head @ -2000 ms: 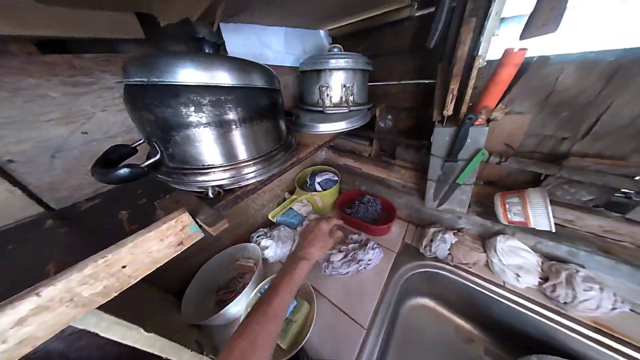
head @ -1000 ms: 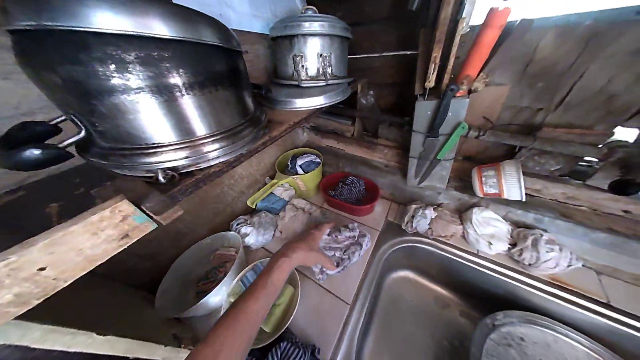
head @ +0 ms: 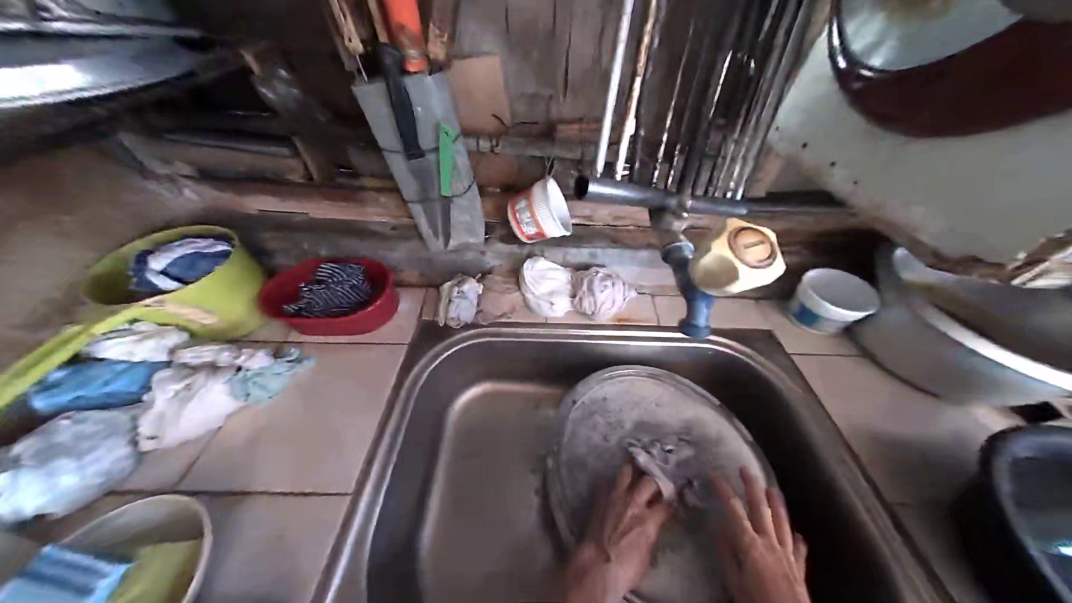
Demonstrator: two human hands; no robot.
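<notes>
My left hand [head: 624,519] holds a crumpled, greyish cloth [head: 657,473] against a round metal lid [head: 603,419] lying in the stainless steel sink [head: 486,452]. The lid's face looks dull and smudged around the cloth. Just to the right, my right hand [head: 758,528] rests with spread fingers on or over the lid's right part, nothing in its grasp. Both wrists come in from the bottom edge. Balled cloths [head: 546,286] line the tiles behind the sink. A blue tap [head: 697,293] with a yellowish fitting stands at the back rim.
At left are a green bucket [head: 243,289] and a red basin [head: 381,297] holding cloths, loose rags [head: 188,402] and a cream basin [head: 197,536]. Knives [head: 402,109] hang in a holder. A white cup [head: 837,297], metal basin [head: 913,352] and dark tub [head: 992,502] stand right.
The hand that was on a patterned cloth on the tiles left of the sink has left there, and that cloth is gone from the spot. Both hands are now in the sink. The view has swung right.
</notes>
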